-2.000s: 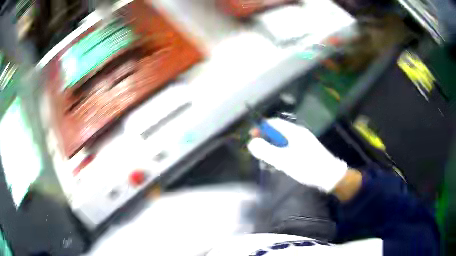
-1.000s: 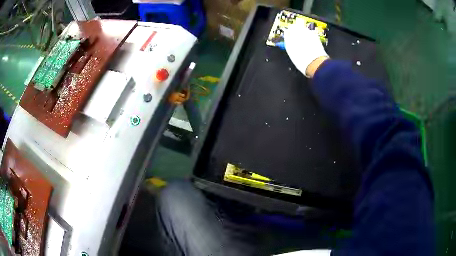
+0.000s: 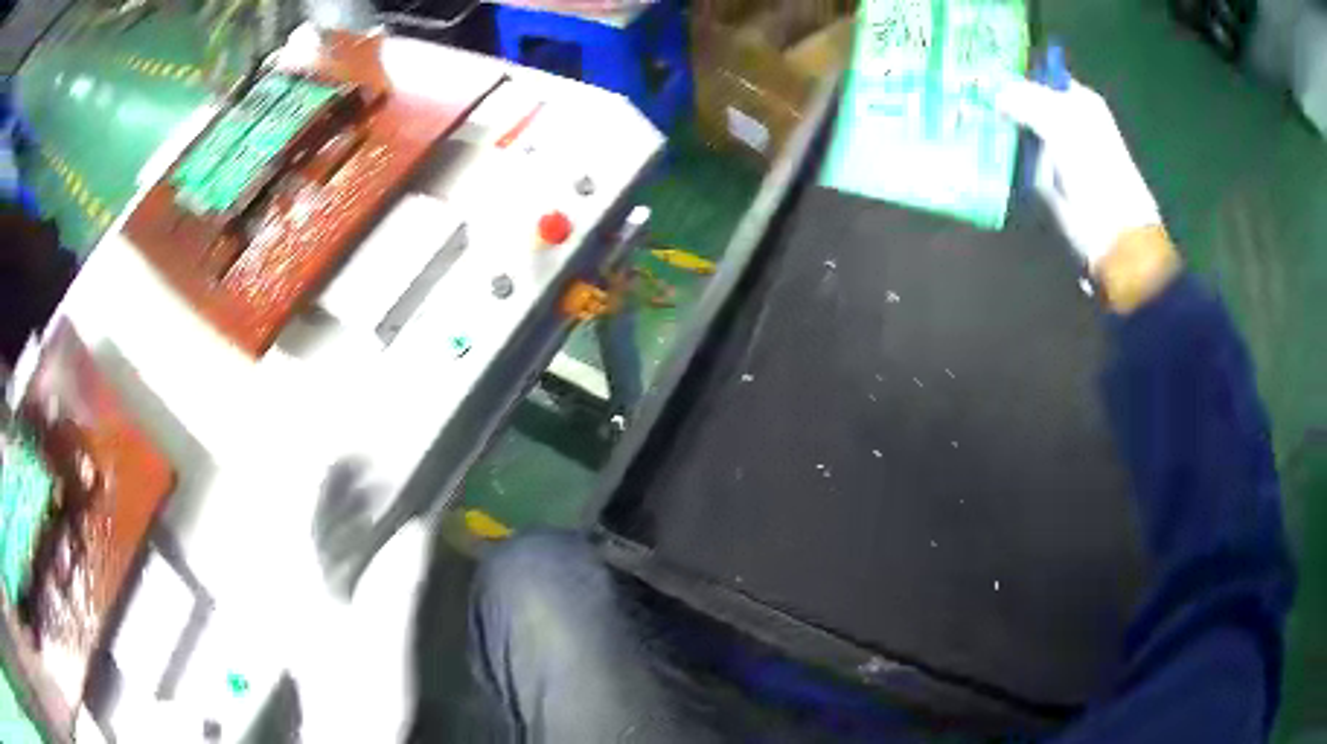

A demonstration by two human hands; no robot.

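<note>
My right hand [image 3: 1092,175], in a white glove, is at the upper right over the far end of the black tray [image 3: 902,422]. It grips the right edge of a green circuit board panel [image 3: 931,109] whose green face is towards me; the top of the panel is cut off by the picture edge. The blue handles of the cutters [image 3: 1055,66] show at the same hand; their jaws are hidden. My left hand cannot be made out; only a pale blur shows at the table's near edge.
At left is the pale machine table [image 3: 262,422] with two red-brown base plates [image 3: 313,240] holding green boards. A red knob [image 3: 553,228] and small buttons are on its front. Behind are a blue crate [image 3: 590,51] and a cardboard box [image 3: 757,73]. My leg [image 3: 560,640] is below.
The board under my right hand showed its yellow component side and now shows green. My right hand has moved to the right in the picture. The yellow board at the tray's near end no longer shows.
</note>
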